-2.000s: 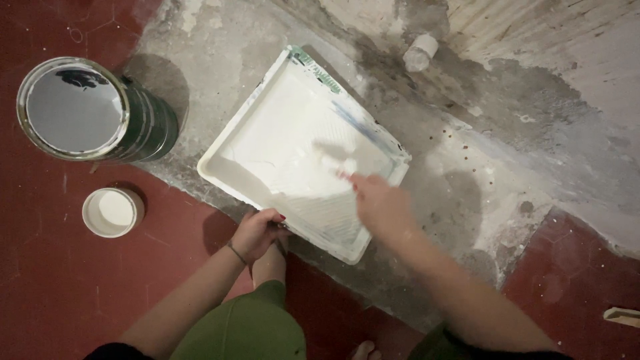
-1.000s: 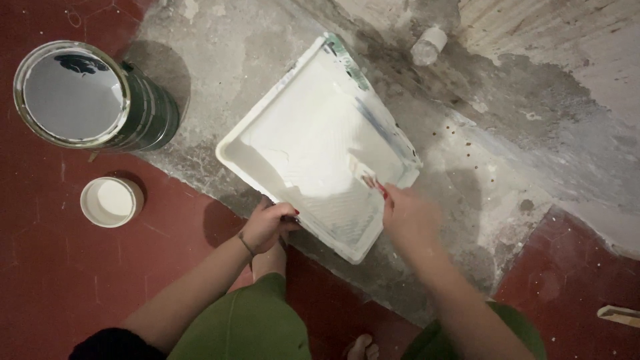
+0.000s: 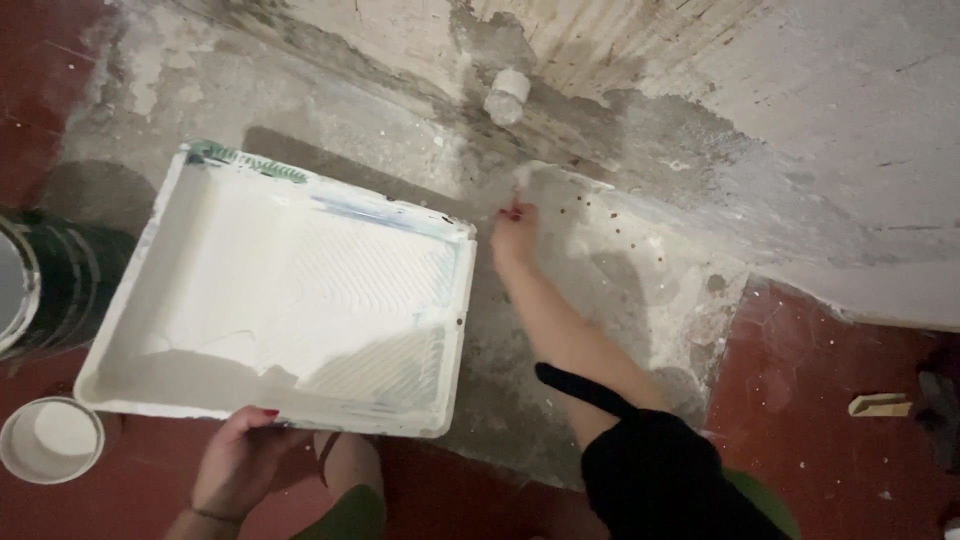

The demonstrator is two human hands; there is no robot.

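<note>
My left hand grips the near edge of a white plastic paint tray, thumb over the rim. White paint covers the tray's floor and part of its ribbed slope. My right hand is right of the tray, low by the base of the wall, closed around the handle of a small paintbrush. The brush's whitish bristles are blurred and lie near the foot of the wall; whether they touch it I cannot tell.
A large dark green paint can and a white tub of white paint stand at the left. A short white pipe stub juts from the patchy wall. A small wooden piece lies on the red floor at the right.
My right hand has moved with the brush from over the tray to the foot of the wall. The tray has turned in my left hand. The view has shifted closer.
</note>
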